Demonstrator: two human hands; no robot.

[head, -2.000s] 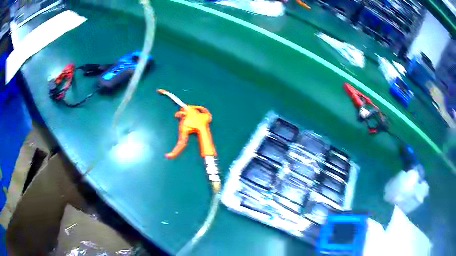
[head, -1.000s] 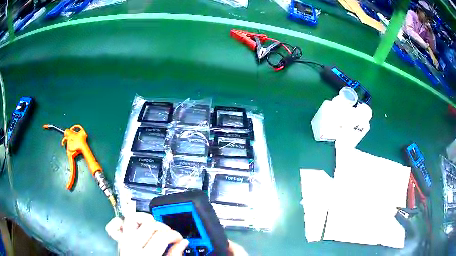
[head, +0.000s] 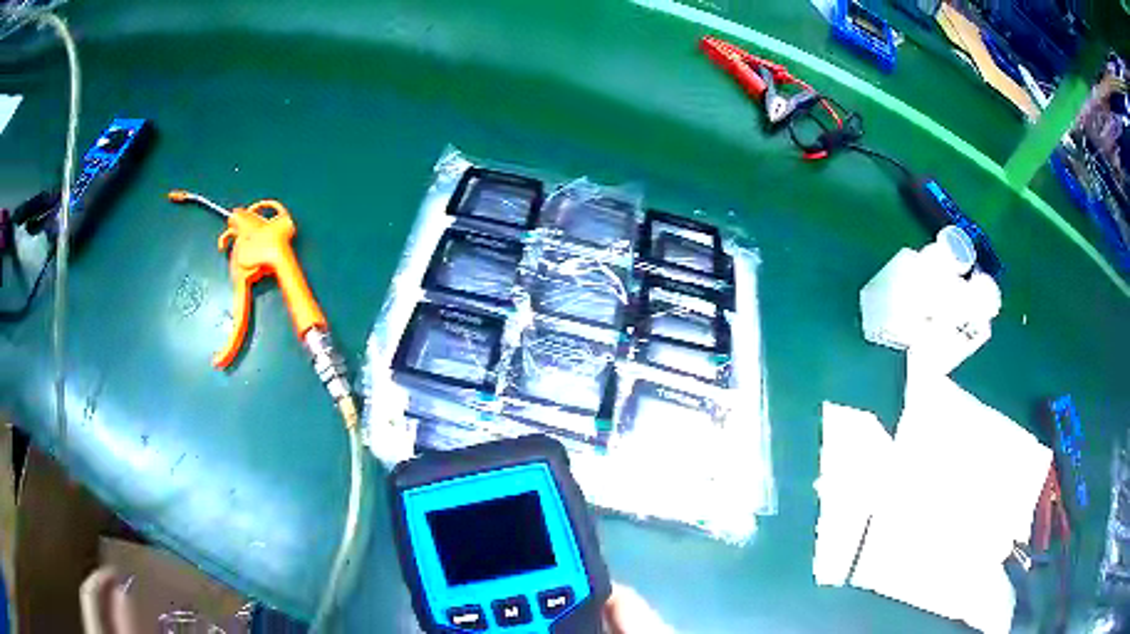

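A blue and black battery tester (head: 490, 533) is held upright at the bottom centre, its dark screen and buttons facing me. My right hand (head: 638, 616) shows only as a strip of skin at the tester's right edge; the rest is hidden or cut off. My left hand (head: 109, 604) is small, blurred and cut off at the bottom left, over the open carton; whether it holds anything cannot be told. The film-wrapped lens sheet (head: 576, 291) lies just beyond the tester, with black-bordered lenses in rows.
The orange blow gun (head: 267, 266) lies left of the lenses, its hose (head: 353, 520) running down. The brown carton (head: 161, 582) is below the bench edge. White sheets (head: 929, 495) and white bottles (head: 929, 297) are right. Other testers (head: 112, 155) and red clamps (head: 737, 68) lie around.
My left hand has left the tester's side and moved left and down to the carton. The tester stands more upright and shows more fully. The view has shifted left and tilted.
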